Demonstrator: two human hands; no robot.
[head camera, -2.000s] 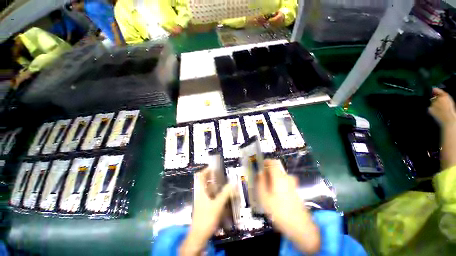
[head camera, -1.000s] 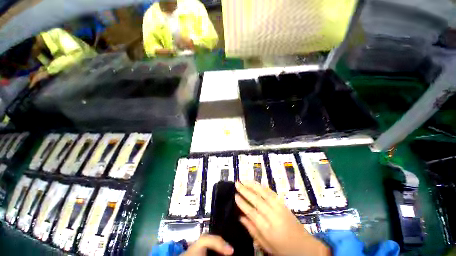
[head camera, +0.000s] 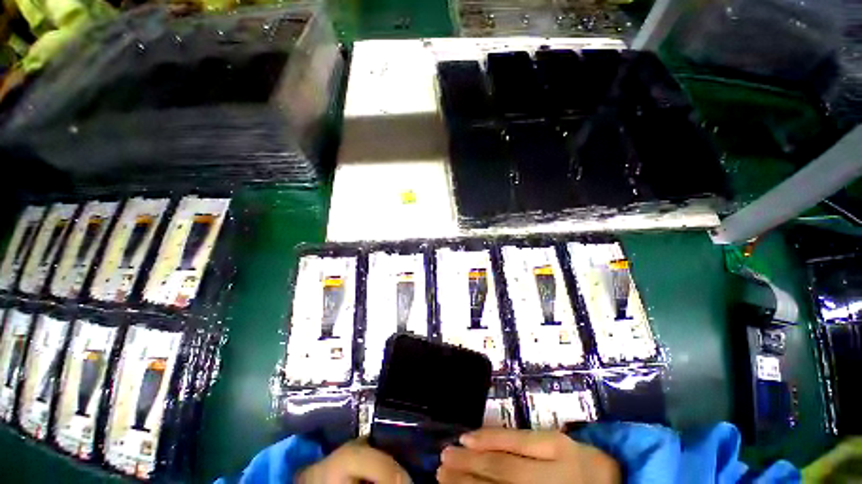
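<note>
My left hand and my right hand hold a glossy black phone screen between them at the bottom centre, face up. Whether it is one screen or several stacked cannot be told. It hangs over the near part of a plastic tray. The tray's far row holds face-down screens with white backs and dark flex cables. In the near row some pockets show white backs and others look dark; my hands and the black screen hide part of it.
A tray of face-down screens lies at left. Behind it stands a tall translucent stack of trays. A white board beyond carries a tray of black screens. At right are a small dark tester, its ribbon cable and a slanting metal post.
The view has tilted down. At two seconds ago my hands held thin parts apart, edge-on; now they are together on the black screen, its top edge more tilted than one second ago.
</note>
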